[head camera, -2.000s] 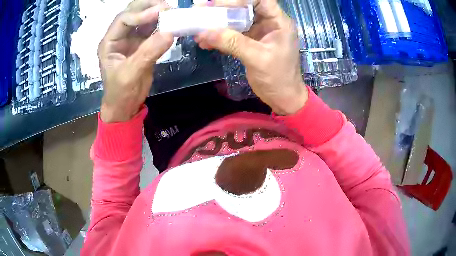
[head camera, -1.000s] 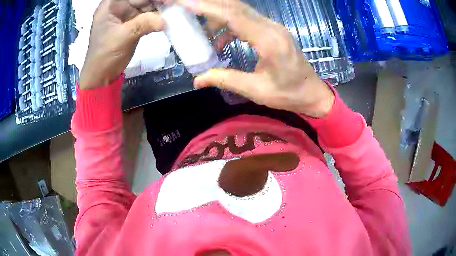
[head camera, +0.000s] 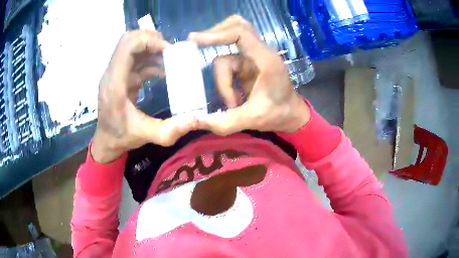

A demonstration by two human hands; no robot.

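A white oblong unit (head camera: 185, 78) stands lengthwise between my two bare hands, in front of my chest. My left hand (head camera: 131, 95) holds it with the thumb at its near end and fingers at its far end. My right hand (head camera: 251, 80) holds it the same way from the right, its thumb at the near end and a fingertip at the far end. The thumbs meet at the near end. Whether a slim part is inside the unit cannot be seen.
A heap of small white pieces (head camera: 75, 60) lies left of my hands. A clear tray with rows of slim parts (head camera: 17, 90) is at far left. A ribbed clear tray (head camera: 272, 30) is behind my right hand. A blue tray (head camera: 362, 33) holds white units. A red plastic stool (head camera: 428, 156) is on the floor.
The unit has turned from crosswise to lengthwise and come nearer my body. My right hand has gone from open fingers beside it to gripping its ends. The view has shifted.
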